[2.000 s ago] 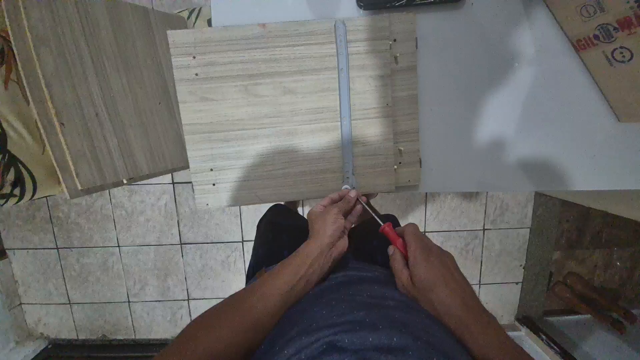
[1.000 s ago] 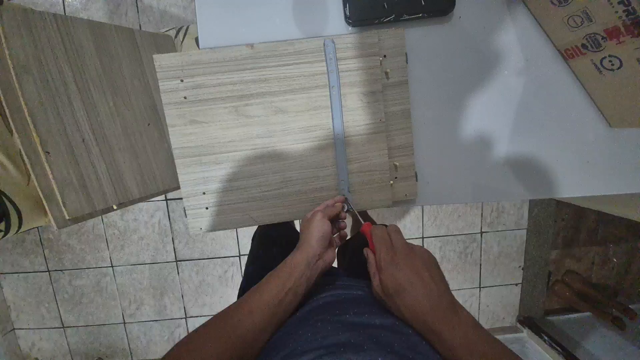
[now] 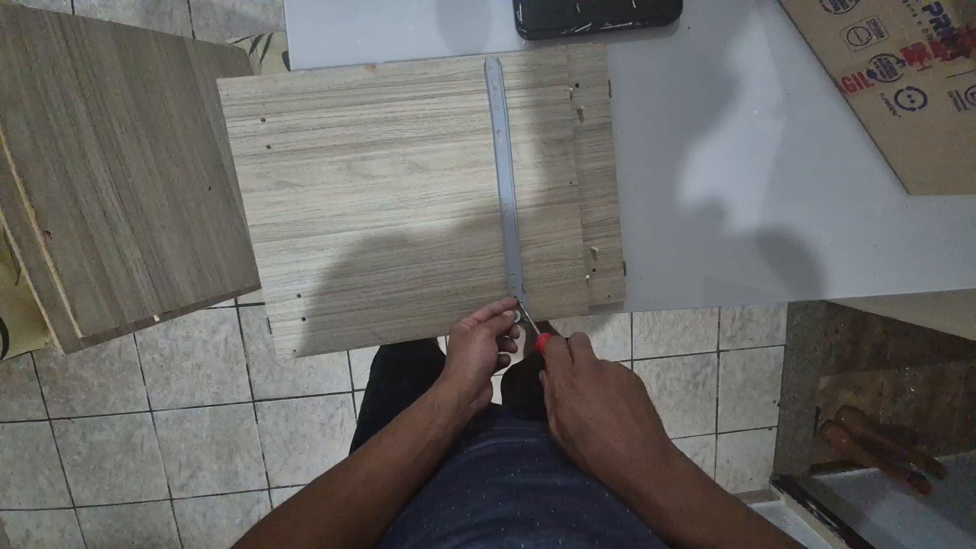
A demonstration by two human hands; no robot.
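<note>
A metal drawer slide rail [image 3: 503, 175] lies across a wood-grain panel [image 3: 381, 175], which rests on a white table and overhangs its near edge. My right hand [image 3: 602, 396] is closed around the red handle of a screwdriver [image 3: 544, 341], whose shaft slants up and left to the rail's near end. My left hand [image 3: 484, 343] is at that same end, its fingertips against the rail beside the screwdriver's tip. A small round part shows by the left fingers; whether it belongs to the rail, I cannot tell. The tip's contact with a screw is too small to make out.
More wood-grain panels [image 3: 130, 168] stand at the left. On the white table [image 3: 701, 168] are a black case [image 3: 598, 15] at the far edge and printed cardboard [image 3: 915, 137] at the right. A second panel piece [image 3: 598, 191] adjoins the worked panel. Tiled floor [image 3: 206, 366] lies below.
The red screwdriver and my right hand have moved a little closer to the rail's end and my left fingers. The view has shifted slightly.
</note>
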